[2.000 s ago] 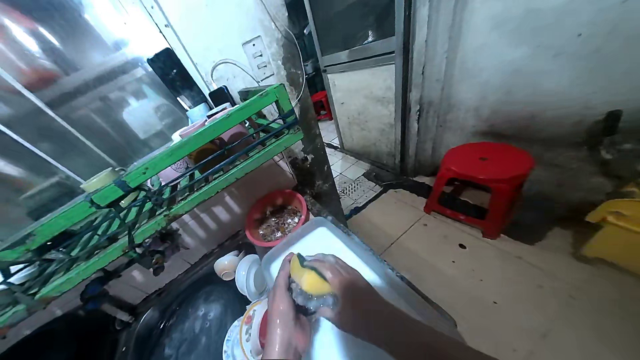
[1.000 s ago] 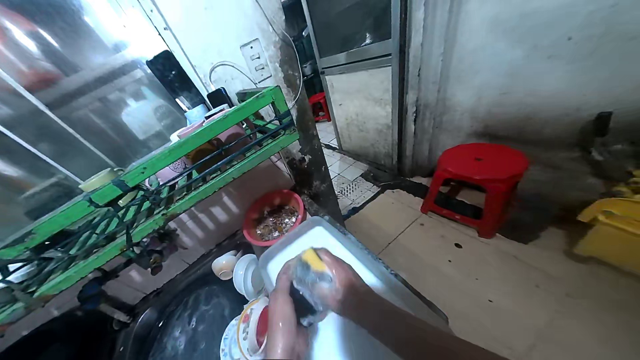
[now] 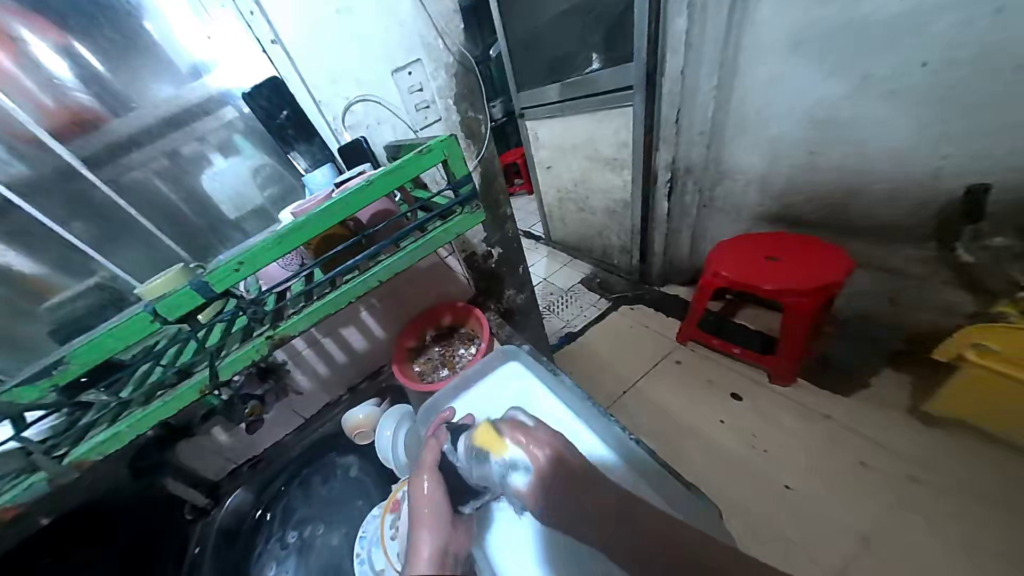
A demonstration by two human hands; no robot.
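Note:
My left hand [image 3: 436, 512] is shut on a dark cup or small bowl [image 3: 458, 478], its shape partly hidden by fingers and foam. Pressed against that vessel is a soapy yellow sponge [image 3: 490, 439] with a clear, foamy mesh or film around it, gripped by my right hand [image 3: 544, 464]. Both hands are over a white plastic basin [image 3: 528, 392]. Left of them, white bowls [image 3: 394, 440] and a cream cup [image 3: 362, 422] stand at the sink's edge, with patterned plates [image 3: 376, 540] below.
A dark sink [image 3: 320, 512] with water lies at lower left. Behind the basin is a red tub [image 3: 400, 352] of scraps. A green rack [image 3: 320, 220] with cups crosses the left side. A red stool [image 3: 780, 264] and a yellow container [image 3: 980, 384] are on the right.
The sponge has shifted over the dark vessel between my hands, which stay close together. More of the vessel's dark side shows now than two seconds ago.

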